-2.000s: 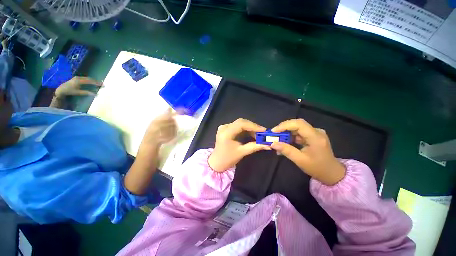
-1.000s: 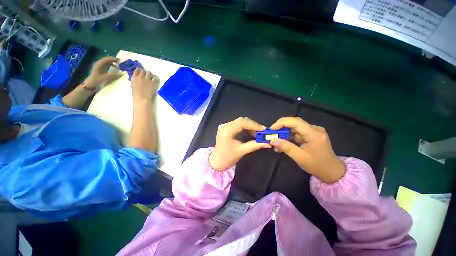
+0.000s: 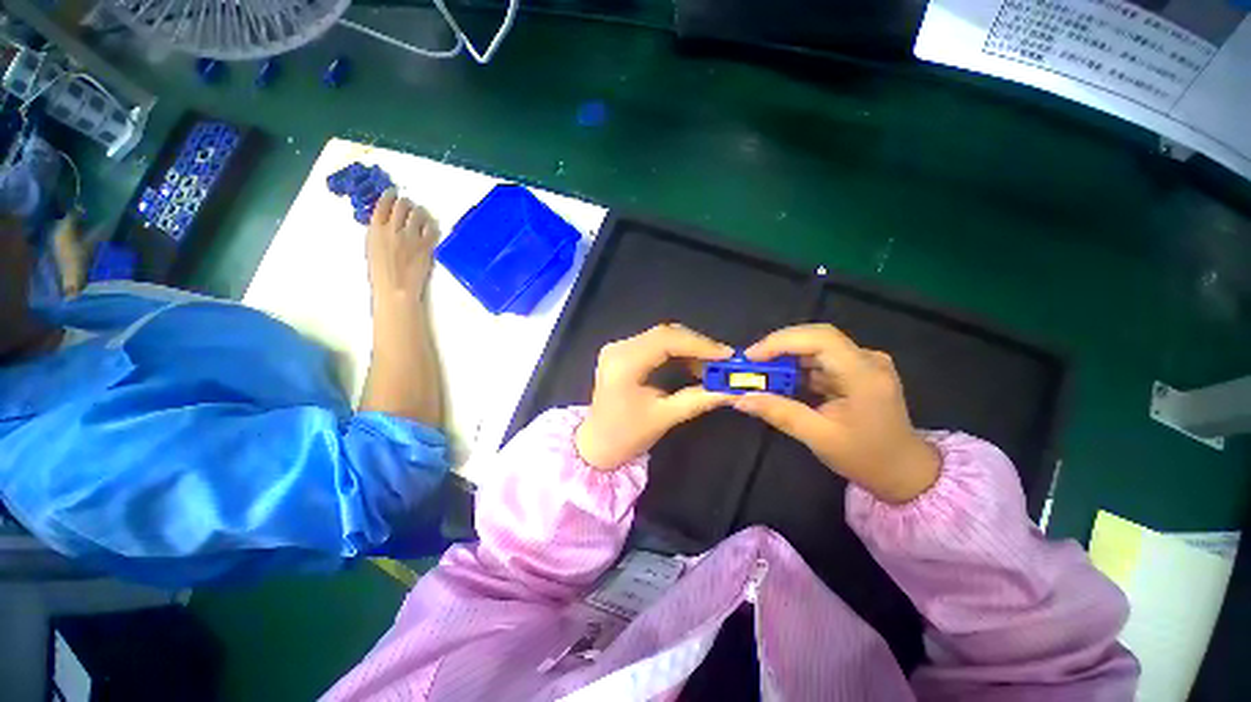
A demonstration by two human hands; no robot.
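Observation:
A small blue unit (image 3: 751, 377) with a pale yellow window facing up is held level above the black work tray (image 3: 933, 343). My left hand (image 3: 642, 394) pinches its left end between thumb and fingers. My right hand (image 3: 858, 412) grips its right end, with the thumb along the lower edge. The fingertips cover both ends of the unit. The tray's two sections and its middle divider show beneath my hands.
At left, a person in blue (image 3: 206, 425) rests a hand by small blue pieces (image 3: 361, 187) on a white mat (image 3: 309, 288). A blue bin (image 3: 510, 250) stands beside my tray. Paper slips (image 3: 1163, 603) and a metal bracket (image 3: 1196, 416) are at right. A fan (image 3: 227, 21) is upper left.
My hands stay in nearly the same place; my right thumb has shifted slightly off the window, which now looks yellower. The neighbour's hands have moved, one to the blue pieces, the other to the far left.

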